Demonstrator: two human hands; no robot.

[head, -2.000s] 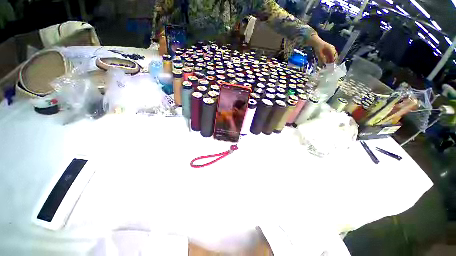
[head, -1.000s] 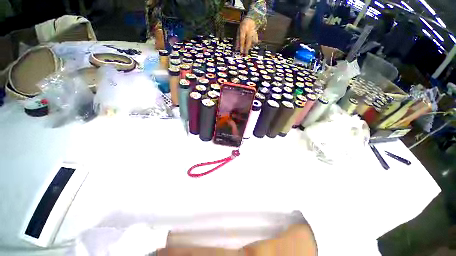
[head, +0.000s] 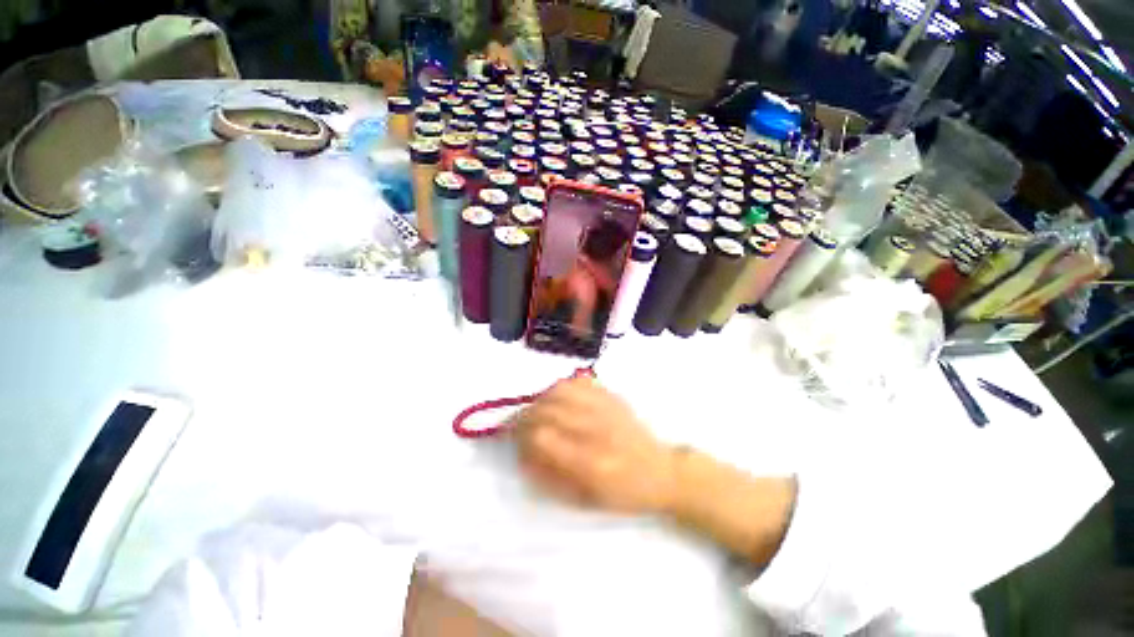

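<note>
A smartphone [head: 576, 268] in a red case leans upright on the thread spools [head: 678, 280], its screen lit. Its red braided strap [head: 485, 418] lies looped on the white cloth. My right hand [head: 591, 448], blurred, is just below the phone and beside the strap. Its fingers are curled down; whether they hold anything is hidden. Blurred white material lies below it. A patch of skin at the bottom edge [head: 442, 607] is cut off, beside a white sleeve. It may be part of my left hand or arm, but its fingers do not show.
A white flat object with a black strip [head: 100, 498] lies at left. Clear plastic bags [head: 292, 205] and round baskets [head: 69, 149] are at far left. A knotted white bag [head: 858, 330], two slim dark items [head: 964, 392] and a box [head: 995, 334] are at right. Part of a person shows opposite.
My right hand has come into view below the phone. The other person's hand has left the spools. The phone still leans in the same place; the view has shifted slightly.
</note>
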